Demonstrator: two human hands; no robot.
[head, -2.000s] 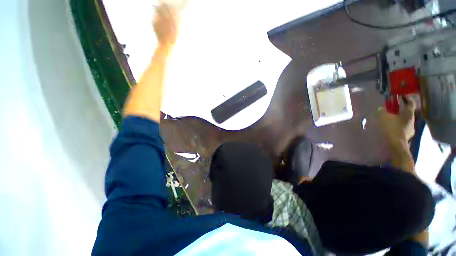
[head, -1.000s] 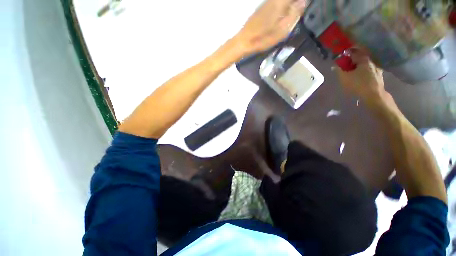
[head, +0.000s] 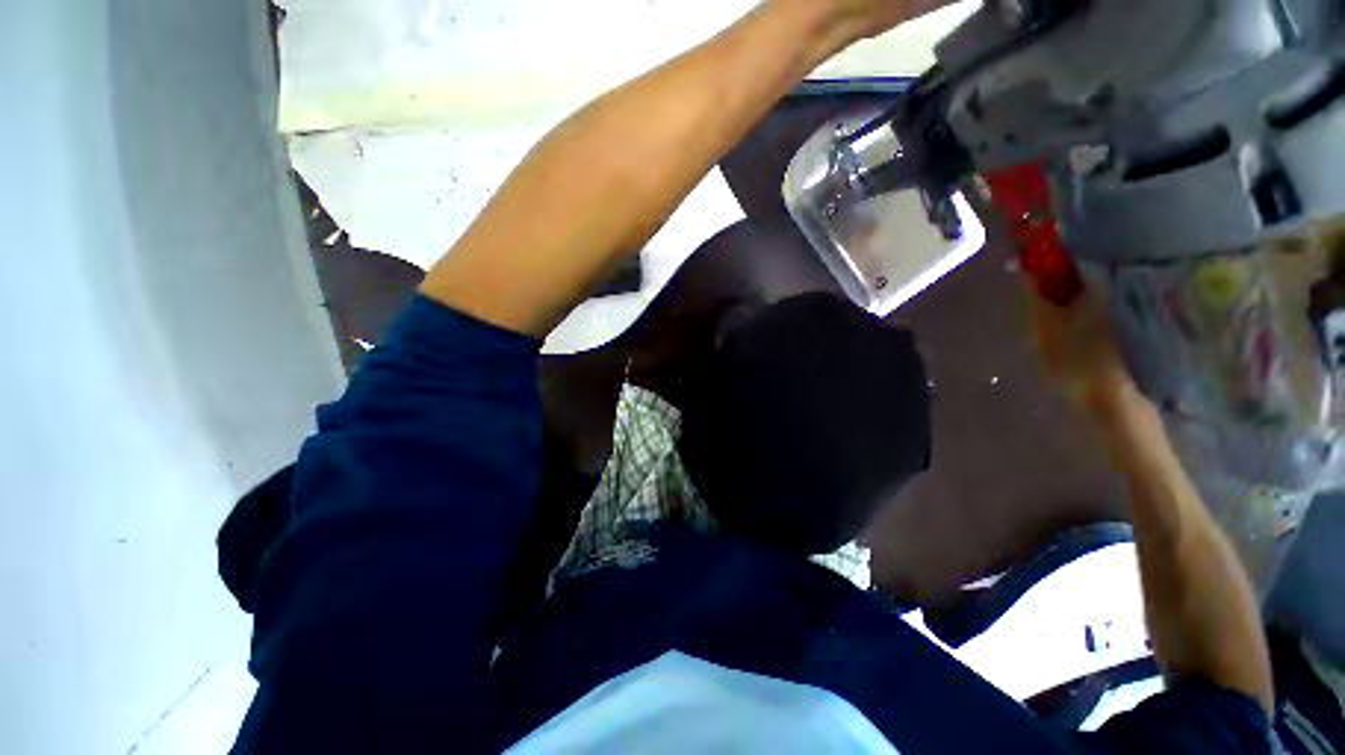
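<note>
The grey cutting machine (head: 1165,118) fills the upper right. My right hand (head: 1080,347) is closed around its red handle (head: 1043,244). The machine's shiny base plate (head: 900,244) lies flat on the brown table, at the edge of the fabric lay. White paper (head: 421,177) covers the lay at the upper left and has a curved lower edge. My left arm reaches across the paper; my left hand (head: 885,12) is cut off by the top edge near the machine, and its fingers are not visible. A dark bar (head: 626,277) on the paper is mostly hidden by my left forearm.
White-topped cut pieces with dark edges (head: 1069,612) lie at the lower right. The brown table (head: 966,428) shows between them and the base plate. My dark-clothed knee is in the middle, beside a checked cloth (head: 634,450). A pale wall (head: 162,295) runs along the left.
The view has shifted. The machine appears larger, with my right hand still on its handle. My left hand has gone from over the paper to the top edge beside the machine.
</note>
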